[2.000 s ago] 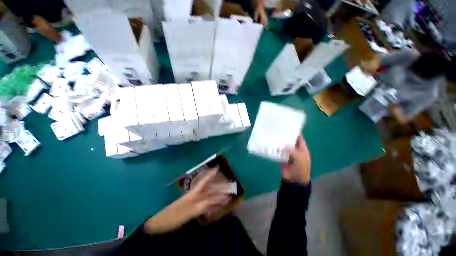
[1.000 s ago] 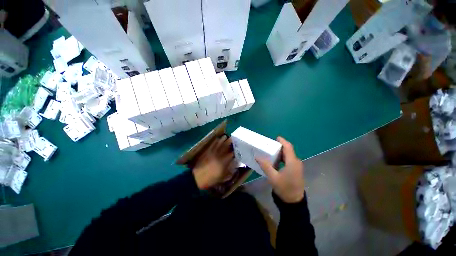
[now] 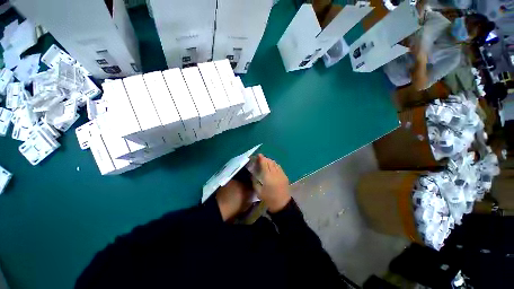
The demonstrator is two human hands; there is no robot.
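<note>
An open retail box stands at the table's front edge against my body, its white flap tilted up to the left. My left hand is at its opening, mostly hidden by the flap; what its fingers do is hidden. My right hand is on the box's right side, fingers bent over the rim and gripping it. The small white inner box is not visible now; the inside of the retail box is dark and mostly covered by my hands.
Small white boxes stand in a row behind the retail box. Mounting brackets lie piled at left. Tall retail boxes stand at the back. A person is at the upper right. Bulk cartons of bagged devices stand on the floor at right.
My right hand has moved down and left onto the retail box, and the small white box it held is out of sight. The box's flap now shows its white face.
</note>
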